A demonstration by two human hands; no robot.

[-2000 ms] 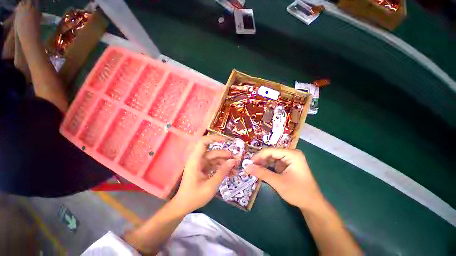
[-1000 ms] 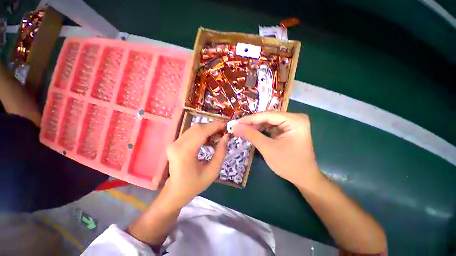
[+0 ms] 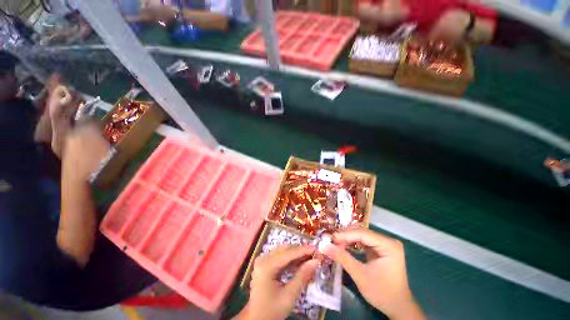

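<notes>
My left hand [image 3: 279, 281] and my right hand [image 3: 379, 269] meet fingertip to fingertip over the near box. Both pinch a small white part [image 3: 324, 242], perhaps a ring part; blur and fingers hide its detail. A pale rectangular frame [image 3: 326, 289] shows just below the fingertips, over the near box; what supports it is unclear. The near cardboard box [image 3: 255, 257] holds white ring parts [image 3: 279, 239]. The far box [image 3: 373, 187] holds copper-coloured parts [image 3: 303, 203], with a few white elongated pieces [image 3: 344, 207] on top.
A pink-red compartment tray [image 3: 215, 219] stands left of the boxes. Beyond a pale rail [image 3: 475, 250], housings [image 3: 273, 103] lie on the dark green belt. A grey upright [image 3: 153, 78] rises at the tray's far edge. A neighbour's forearm [image 3: 78, 206] is at left; workers with another tray and boxes are opposite.
The view has lifted, so the far side of the line shows and boxes and tray sit lower. The pale frame now shows below my fingertips. My hands stay together over the near box.
</notes>
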